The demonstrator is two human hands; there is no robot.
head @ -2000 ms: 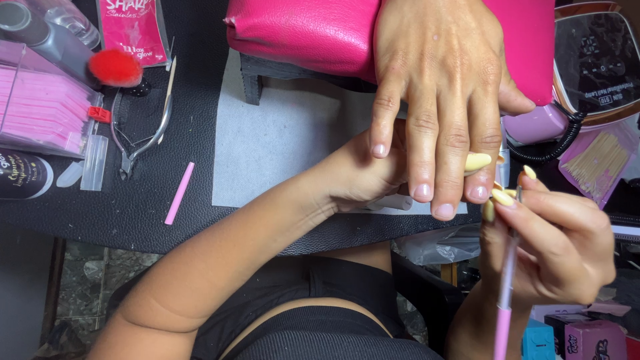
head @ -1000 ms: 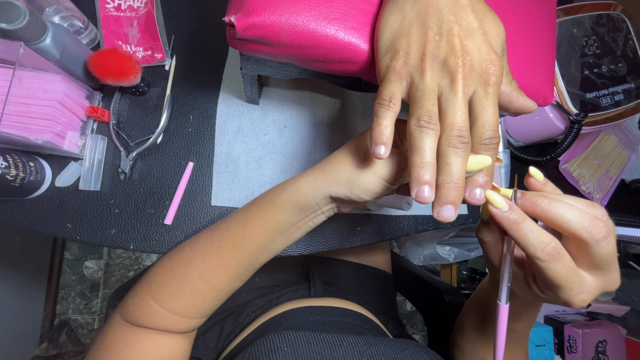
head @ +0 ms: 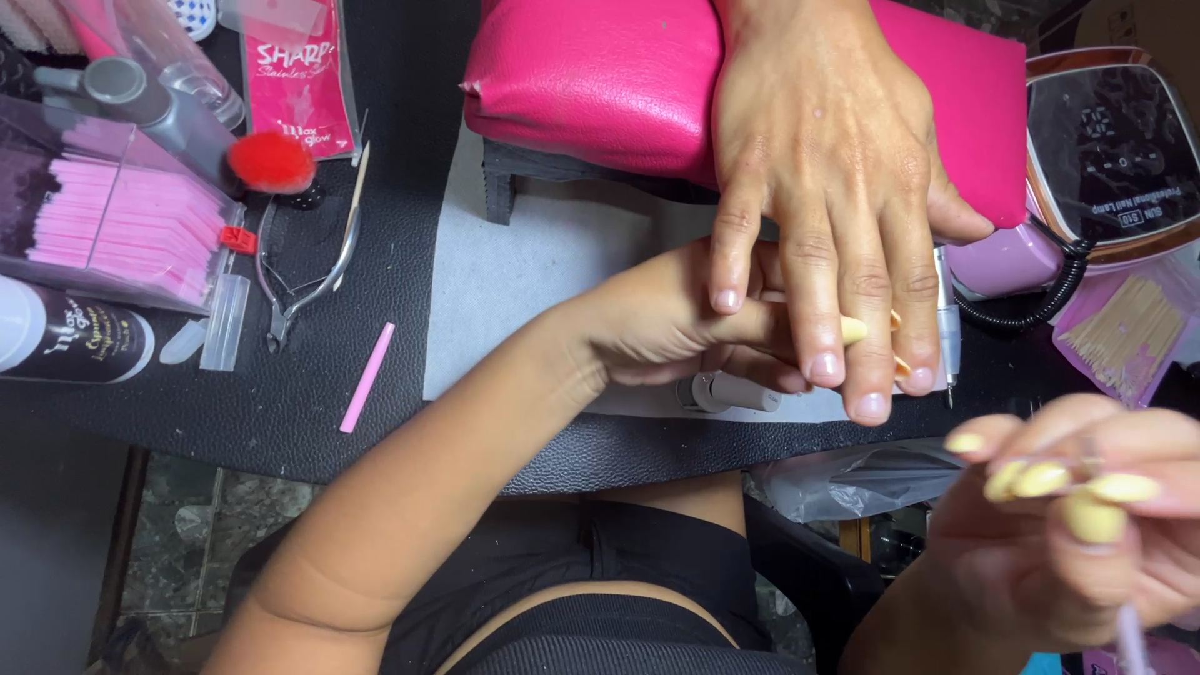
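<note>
Another person's hand [head: 825,178] lies palm down across a pink padded armrest [head: 600,89], fingers hanging over its near edge. My left hand [head: 694,323] is under those fingers and holds them from below; one yellow nail shows between them. At the lower right my right hand [head: 1078,516], with yellow nails and somewhat blurred, grips a thin brush with a pale pink-purple handle [head: 1132,642]; its tip is hidden. A grey-white nail polish bottle [head: 745,392] lies on the paper sheet [head: 553,281] below my left hand.
Left on the black table: cuticle nippers [head: 305,291], a pink stick [head: 367,377], a clear box of pink files [head: 127,216], a red-tipped brush [head: 272,161] and a dark bottle [head: 75,333]. Right: a nail lamp [head: 1116,141], a nail drill handpiece [head: 949,328] and a bag of wooden sticks [head: 1125,328].
My right hand has moved away from the other person's fingertips, down and to the right, and has turned, still with the brush in it. My left hand keeps its place under the fingers.
</note>
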